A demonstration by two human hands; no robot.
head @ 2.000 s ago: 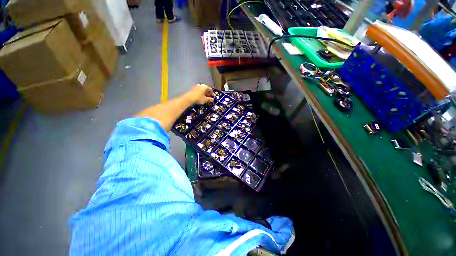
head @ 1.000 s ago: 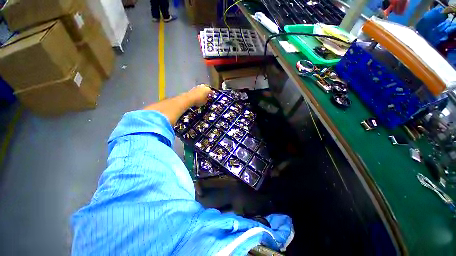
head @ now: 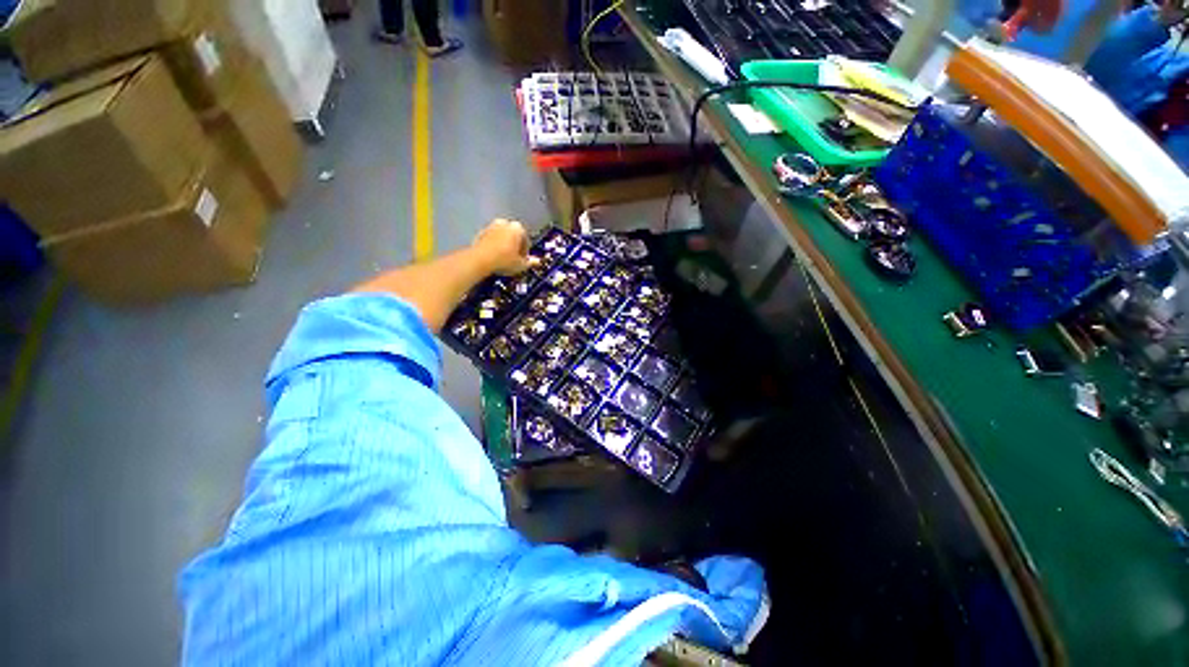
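Note:
A black blister tray [head: 604,341] with square pockets lies at an angle in the middle, on top of another black tray [head: 545,431]. Many pockets hold small gold and dark modules; several near the right corner look empty. My left hand [head: 502,245] is at the tray's upper left edge, palm down with fingers curled. Whether it grips the edge or a part is too blurred to tell. My right hand is not visible; a blue sleeve or cloth with a white edge [head: 733,597] shows at the bottom.
The green bench [head: 958,391] runs along the right, with a green tray [head: 769,78], a blue bin [head: 998,222], loose parts and a bundled cable [head: 1132,487]. White and red trays [head: 606,111] stand beyond the tray. Cartons [head: 144,183] stand left. A person's legs [head: 417,20] show at the top.
My left hand has shifted slightly left along the tray edge, its fingers more curled. The tray has barely moved. The legs at the top have moved apart.

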